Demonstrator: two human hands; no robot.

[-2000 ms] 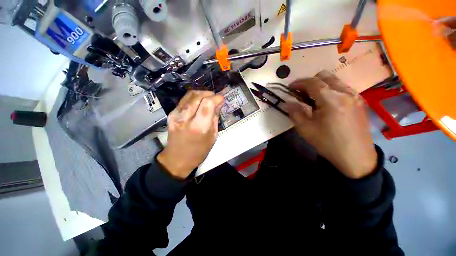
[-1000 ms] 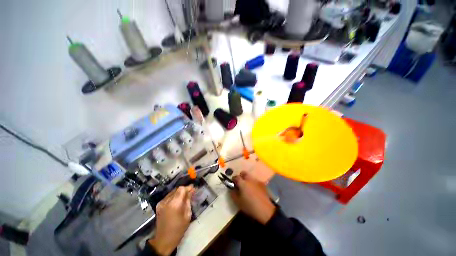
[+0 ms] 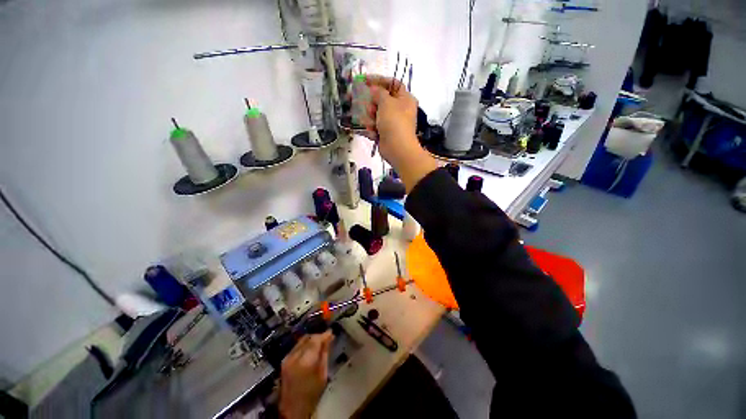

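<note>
My left hand (image 3: 305, 370) is low at the front of the blue-and-white overlock machine (image 3: 282, 260), by the looper area, fingertips pinched together. No thread can be made out in them. My right hand (image 3: 394, 114) is raised at the thread stand, its fingers at a grey thread cone with a green tip (image 3: 359, 100). It grips a slim dark tool, apparently tweezers (image 3: 398, 72), whose points stick up past the fingers. The black thread snips (image 3: 379, 334) lie on the table to the right of my left hand.
Two more green-tipped cones (image 3: 193, 157) stand at the left of the stand, a grey cone (image 3: 465, 123) at its right. Dark thread cones (image 3: 325, 204) are behind the machine. The orange disc (image 3: 429, 270) and red stool (image 3: 558, 274) are partly behind my right arm. Grey fabric (image 3: 74, 385) lies at lower left.
My right hand has let go of the snips, now on the table, and risen from beside the machine to the cone stand. My left hand stays near the looper area. The view has tilted up.
</note>
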